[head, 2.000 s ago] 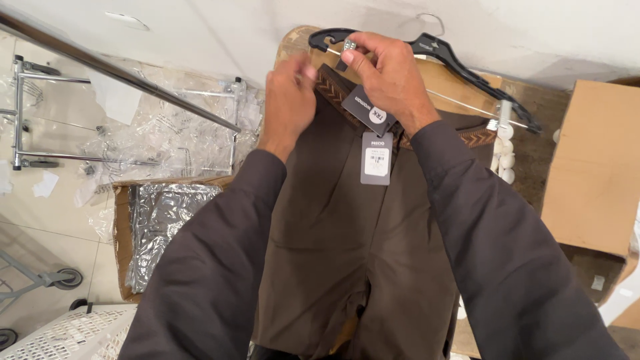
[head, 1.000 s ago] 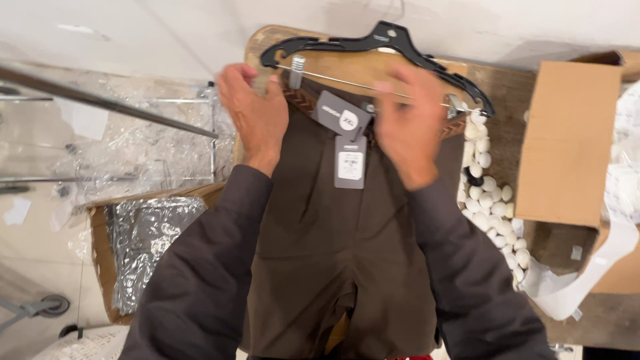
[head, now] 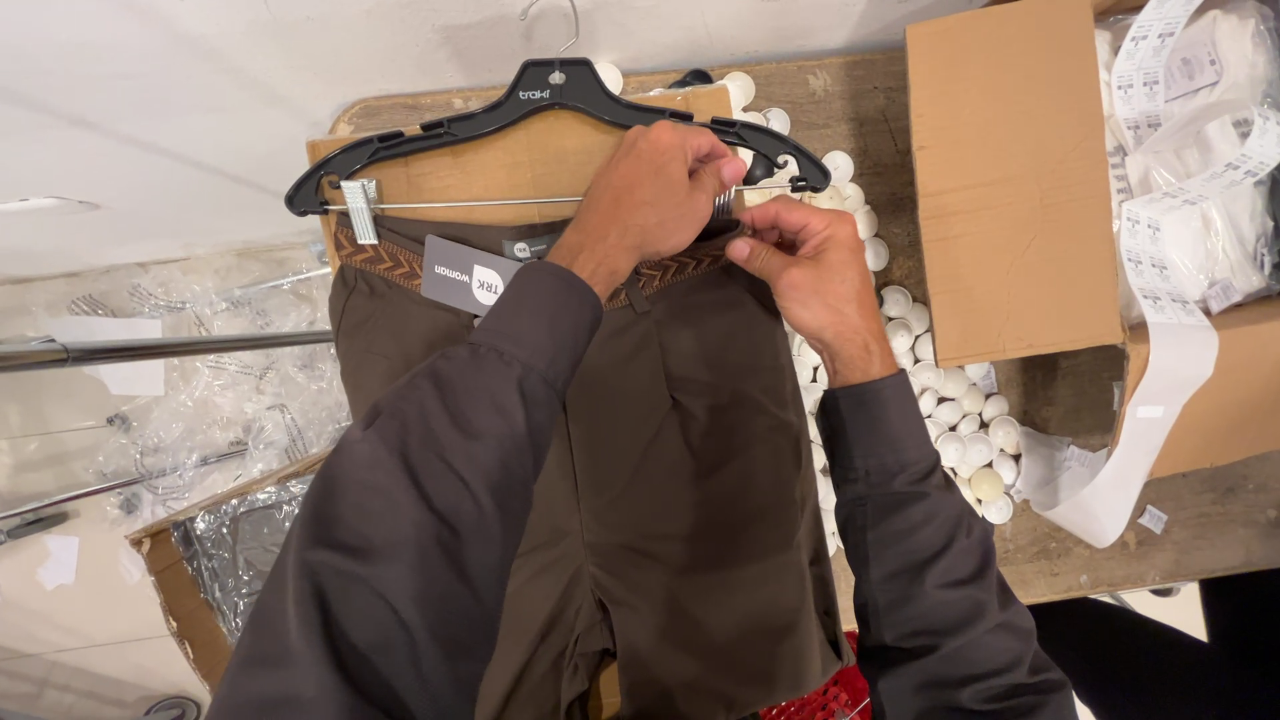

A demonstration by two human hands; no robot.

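Dark brown trousers (head: 690,430) with a woven patterned belt (head: 385,258) lie on the table, their waist along the metal bar of a black plastic hanger (head: 555,95). A metal clip (head: 360,210) sits on the waistband's left end. My left hand (head: 655,200) grips the right-hand metal clip (head: 724,203), mostly hidden by the fingers. My right hand (head: 815,275) pinches the waistband's right corner beside it. A grey hang tag (head: 465,275) lies over the belt, partly behind my left sleeve.
White round security tags (head: 965,430) are heaped right of the trousers on the wooden table (head: 1180,535). An open cardboard box (head: 1015,190) with bagged white items and a label strip (head: 1145,400) stands at the right. At left are metal rails (head: 170,348), clear plastic and a box of grey plastic packets (head: 240,545).
My left hand has moved from the waistband's left end to the right-hand clip. My right hand is now at the waistband's right corner. The view is closer.
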